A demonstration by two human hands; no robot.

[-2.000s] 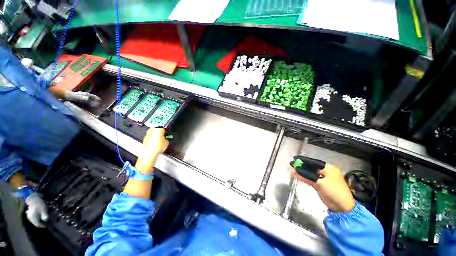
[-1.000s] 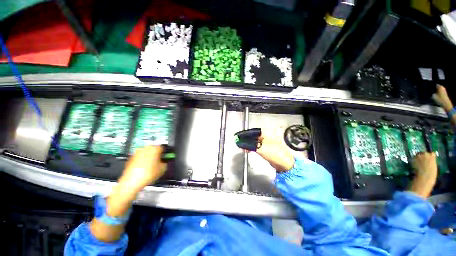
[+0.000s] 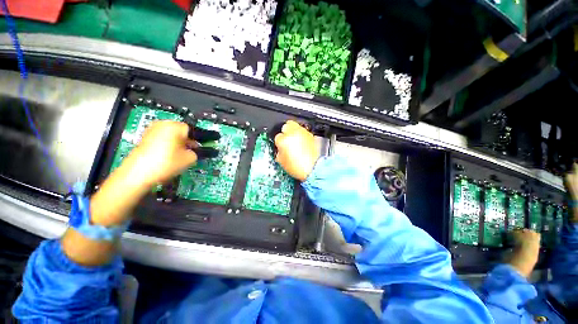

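Observation:
Three green circuit boards (image 3: 212, 180) lie side by side in a black pallet (image 3: 190, 218) in front of me. My left hand (image 3: 168, 152) is over the left and middle boards. Its black-covered fingertips pinch a small green terminal block (image 3: 208, 144) above the upper part of the middle board. My right hand (image 3: 295, 150) is at the upper part of the right board (image 3: 269, 183). Its fingertips are closed together there and mostly hidden, so I cannot tell whether a part is between them.
Beyond the metal rail (image 3: 253, 87) stand three bins: white connectors (image 3: 222, 38), green terminal blocks (image 3: 310, 54) and small white connectors (image 3: 396, 88). A round black wheel (image 3: 389, 183) shows right of the pallet. Another pallet (image 3: 466, 253) and a person's hand (image 3: 525, 250) are farther right.
The pallet with three boards now lies in front of me, closer in view. My right hand has moved from the gap to the right board, and my left hand is over the boards.

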